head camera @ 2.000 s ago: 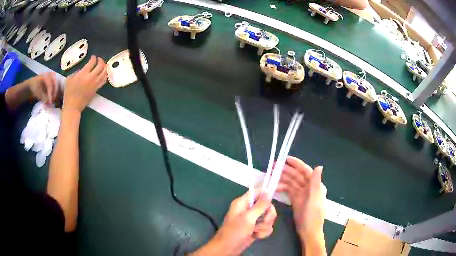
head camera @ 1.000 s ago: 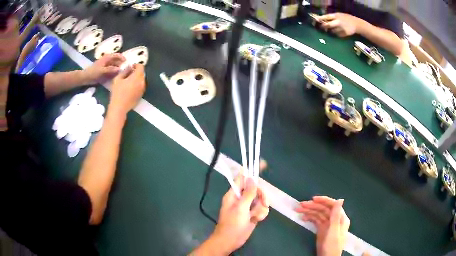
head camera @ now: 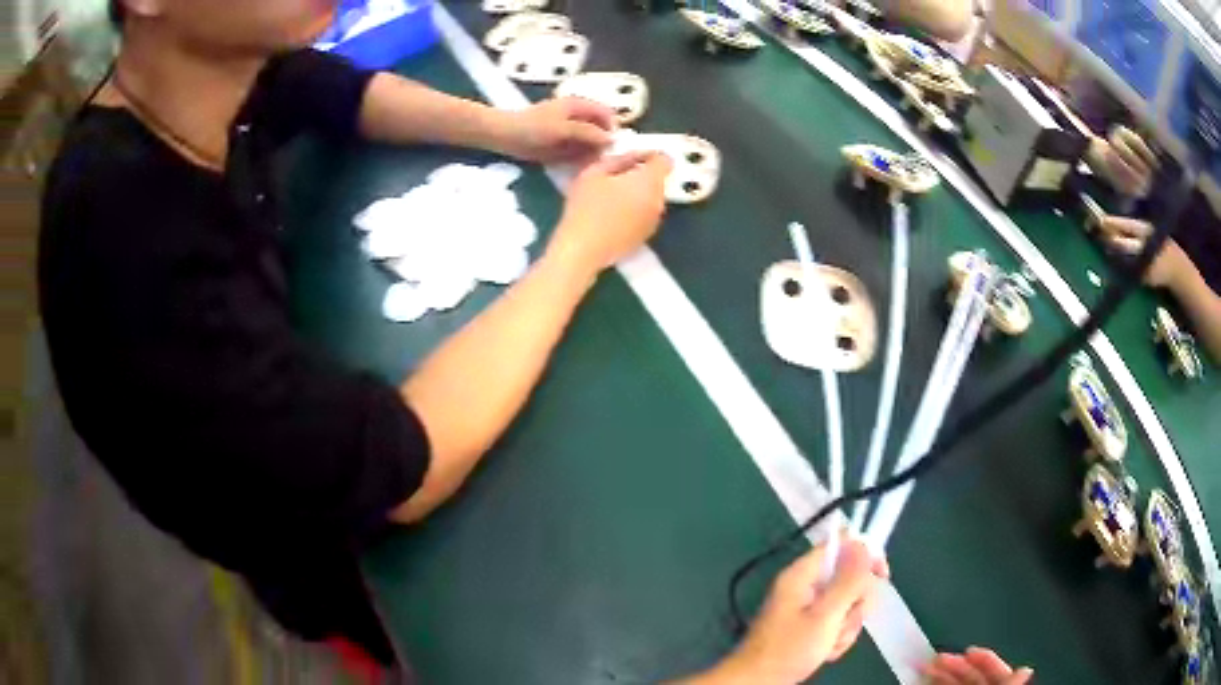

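My left hand (head camera: pixel 820 609) is closed around the lower ends of several thin, long, translucent white glue sticks (head camera: pixel 886 388), which fan out upward over the belt. My right hand (head camera: pixel 980 666) is at the bottom edge, to the right of my left hand. Only its fingers show, and whether it holds anything is cut off. A cream-white plastic cover (head camera: pixel 818 316) with dark holes lies on the dark green belt, behind one of the glue sticks. A black cord (head camera: pixel 998 402) passes in front of the sticks.
A person in black (head camera: pixel 214 308) at the left handles another cover (head camera: pixel 692 169) beside a pile of white discs (head camera: pixel 449 238). A blue bin (head camera: pixel 375 34) is behind. A pale rail (head camera: pixel 710 372) divides bench and belt. Wired half-assemblies (head camera: pixel 1109 514) line the belt. A dark box (head camera: pixel 1024 134) and hands (head camera: pixel 1127 234) are across.
The view has turned left, bringing more of the neighbour into sight. The glue sticks stay in my left hand. My right hand has dropped mostly out of the bottom edge.
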